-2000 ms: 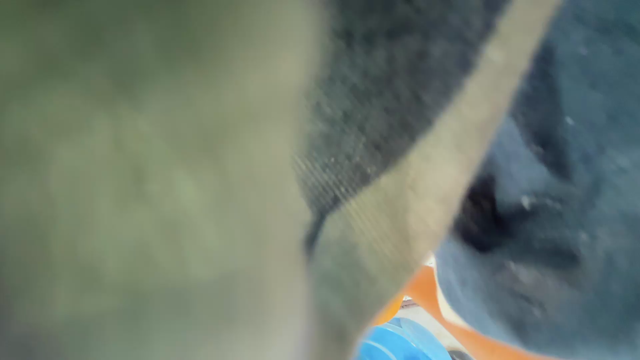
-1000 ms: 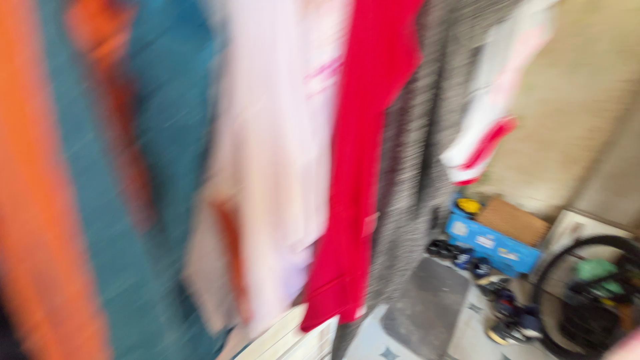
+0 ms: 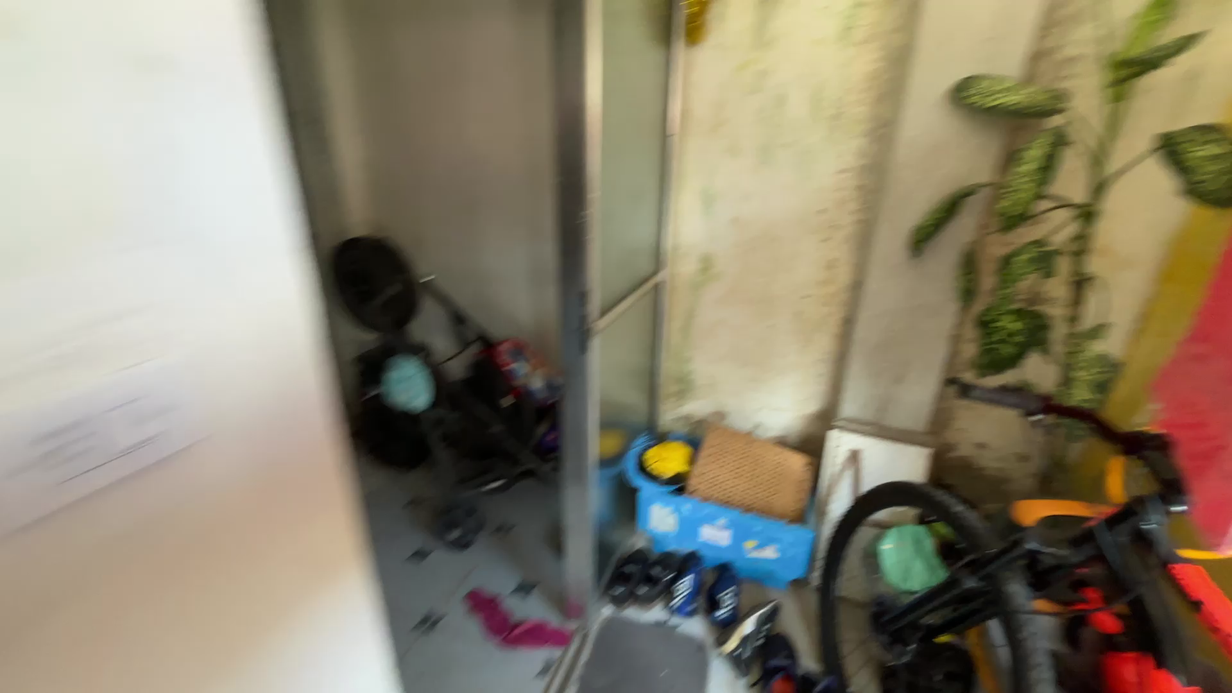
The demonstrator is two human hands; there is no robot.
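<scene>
Neither my left hand nor my right hand shows in the head view. A pale, blurred panel (image 3: 164, 346) with a printed label fills the left side, very close. Right of it stands a metal-framed glass door (image 3: 580, 318). Beyond the frame, a folded stroller (image 3: 452, 385) leans by the wall, and a pink cloth (image 3: 515, 621) lies on the tiled floor. A blue plastic crate (image 3: 727, 534) holds a woven brown piece (image 3: 751, 472) and something yellow (image 3: 667, 460).
Several shoes and sandals (image 3: 685, 585) line the floor by a grey doormat (image 3: 643, 656). A black bicycle (image 3: 1001, 577) stands at the right, near a white board (image 3: 871, 457). Above it rises a leafy plant (image 3: 1083, 221). Red cloth (image 3: 1203, 404) hangs at the right edge.
The view has swung widely, away from hanging orange, teal, white and red clothes. The blue crate and the shoes, at the right a second ago, now lie nearer the middle.
</scene>
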